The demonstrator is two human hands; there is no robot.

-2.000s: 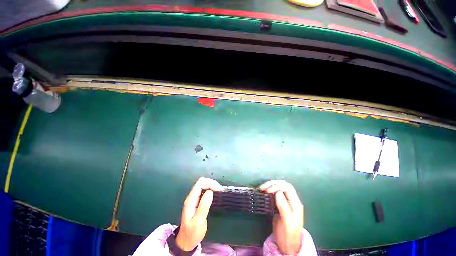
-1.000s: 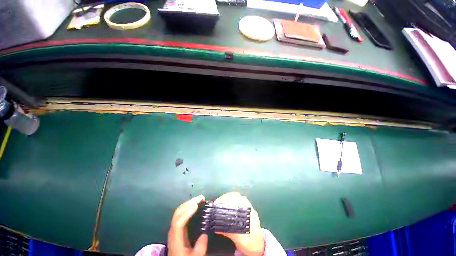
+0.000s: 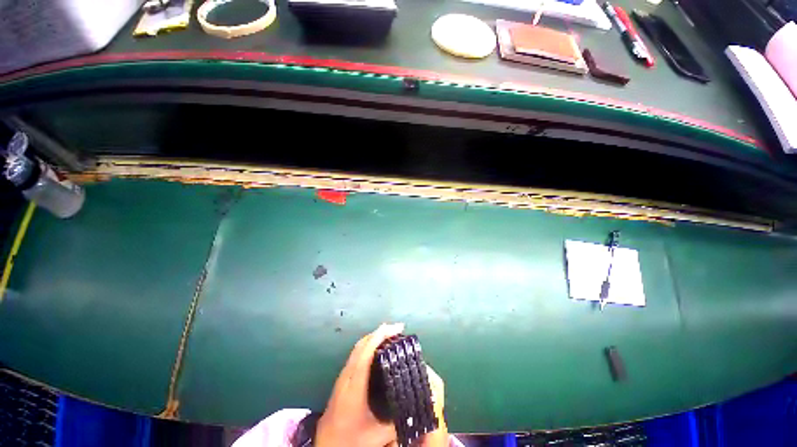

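A stack of dark housings (image 3: 406,388) is held together low in the middle of the view, near the bench's front edge. Its ribbed black edges face up and the stack stands nearly lengthwise to my view, tilted slightly. My left hand (image 3: 354,406) wraps the left side of the stack, with fingertips at its far end. My right hand (image 3: 437,402) is on the right side, mostly hidden behind the stack. The lower end of the stack meets the picture's bottom edge.
Note paper (image 3: 584,278) with a pen (image 3: 606,281) lies at right, a small dark block (image 3: 616,363) nearer me. Black debris (image 3: 321,272) lies mid-bench, red tape (image 3: 332,196) at the rear edge. A bottle (image 3: 54,194) stands left. Blue crates (image 3: 96,425) show below the bench.
The stack has turned from crosswise to nearly lengthwise. My left hand has closed in on it from the left, and my right hand now shows less. The view has also shifted.
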